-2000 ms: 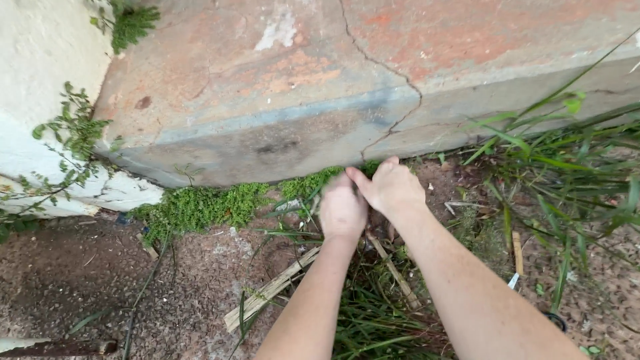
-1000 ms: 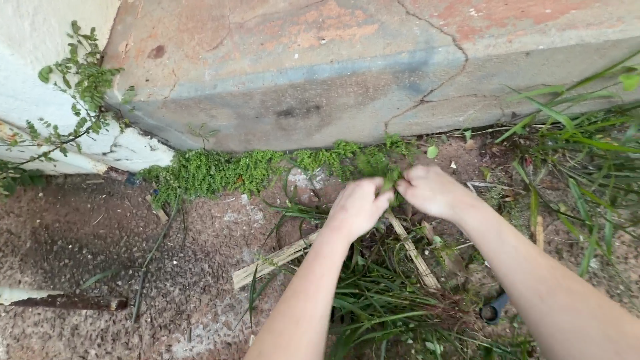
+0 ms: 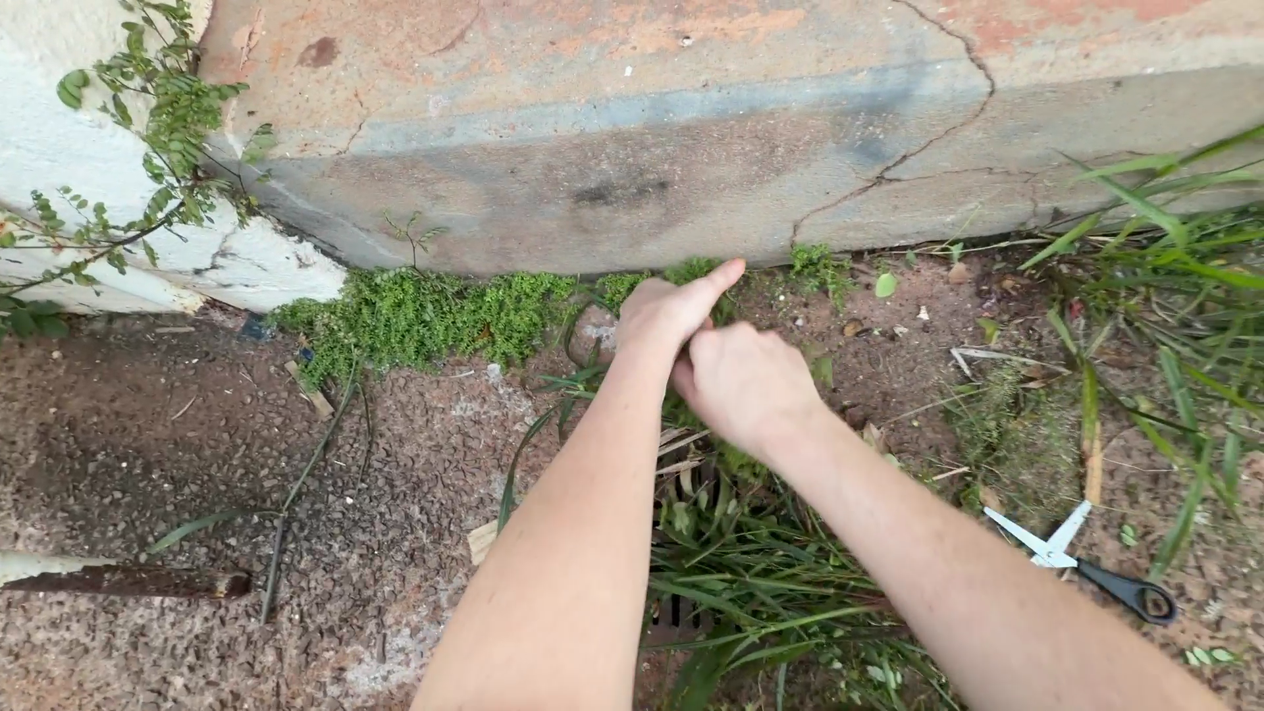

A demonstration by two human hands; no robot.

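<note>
Low green weeds (image 3: 425, 321) grow along the foot of a cracked concrete ledge (image 3: 612, 188). My left hand (image 3: 667, 311) is over the right part of this strip, its thumb pointing up and right; its fingers are mostly out of sight. Just right of and below it, my right hand (image 3: 746, 380) has curled fingers, close against the left. Whether either hand grips a weed is hidden. Below the hands lies a heap of long grass blades (image 3: 760, 573), partly over a slotted drain grate (image 3: 679, 612). Scissors (image 3: 1071, 563) with black handles lie spread apart to the right of my right forearm.
A leafy plant (image 3: 178, 128) climbs the white wall (image 3: 59, 118) at the upper left. A rusty pipe (image 3: 128, 578) lies at the lower left. Tall grass (image 3: 1185, 286) stands at the right. A piece of wood (image 3: 483, 541) shows beside my left forearm.
My hands have come closer together than one second ago, and the left now reaches over the weed strip near the ledge. The view has shifted, and the scissors show more fully.
</note>
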